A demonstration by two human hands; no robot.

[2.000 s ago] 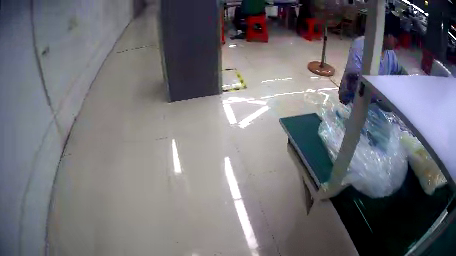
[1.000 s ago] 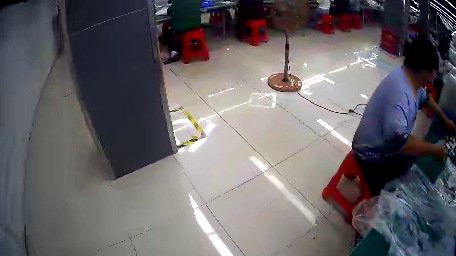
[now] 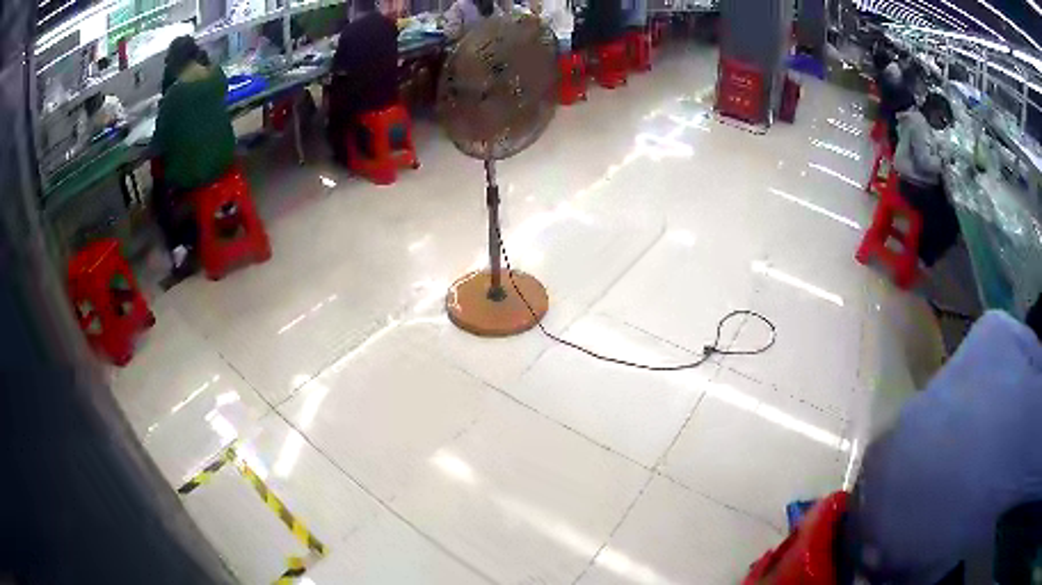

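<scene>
Neither of my hands is in the picture. In front of me a pedestal fan (image 3: 498,91) stands on the glossy tiled floor, upright on a round orange-brown base. Its dark cable (image 3: 617,363) runs over the floor to the right and ends in a loop. At the lower right a person in a light blue-grey top (image 3: 954,457), cut off by the edge, is close to me beside a red stool (image 3: 806,546).
At left, people sit on red stools (image 3: 229,217) along a green bench (image 3: 86,171). More seated people line a bench (image 3: 988,217) at right. A grey pillar (image 3: 752,32) has a red box (image 3: 740,91) at its foot. Yellow-black tape (image 3: 274,512) marks the floor at lower left.
The view has moved forward and turned right. The grey pillar at left has mostly gone out of view, the fan is nearer, and the green bench with plastic bags has left the picture.
</scene>
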